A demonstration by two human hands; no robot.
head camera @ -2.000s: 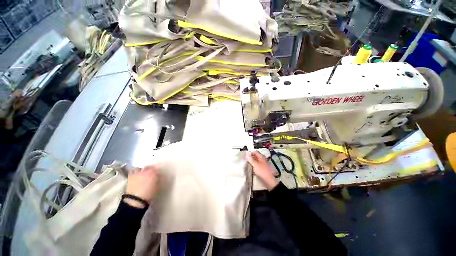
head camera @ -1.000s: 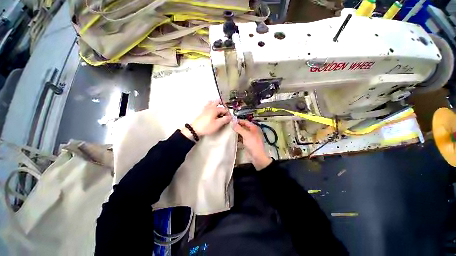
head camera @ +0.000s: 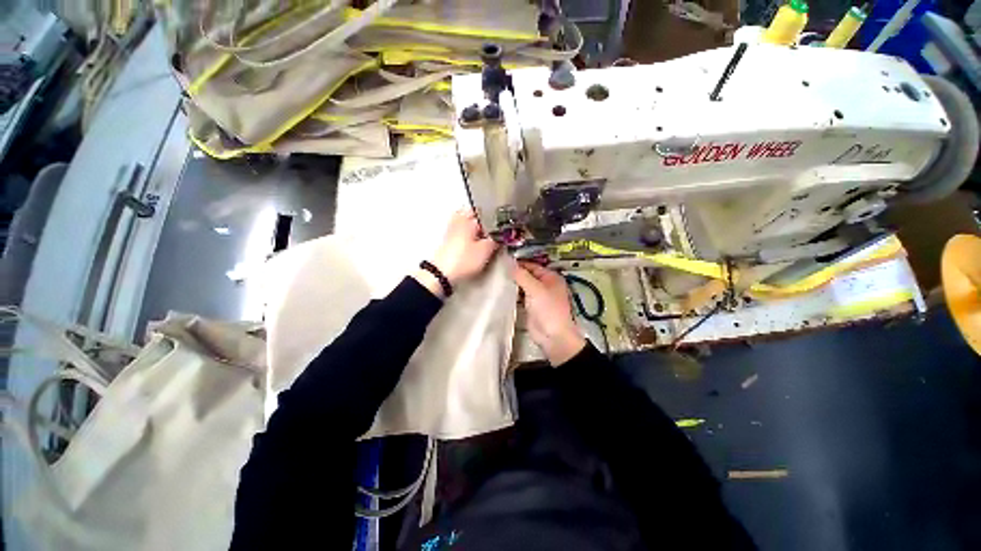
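Note:
A beige canvas bag body lies on the machine bed and hangs over its front edge, its top right corner at the needle area. My left hand grips the cloth just left of the needle; its fingertips are partly hidden beside the machine head. My right hand holds the cloth's right edge just below the needle. Yellow binding tape runs from the right across the bed to the needle area. The white sewing machine stands over the bed. Whether the tape is on the cloth edge is hidden.
Dark-handled scissors lie right of my right hand. Finished bags with yellow edges are heaped behind. Unbound bags lie at left with loose handles. An orange-yellow tape reel is at far right. Yellow thread cones stand behind the machine.
The view has moved closer to the machine. My left hand has moved from the cloth's left side to its corner by the needle. The cloth has moved up slightly toward the needle.

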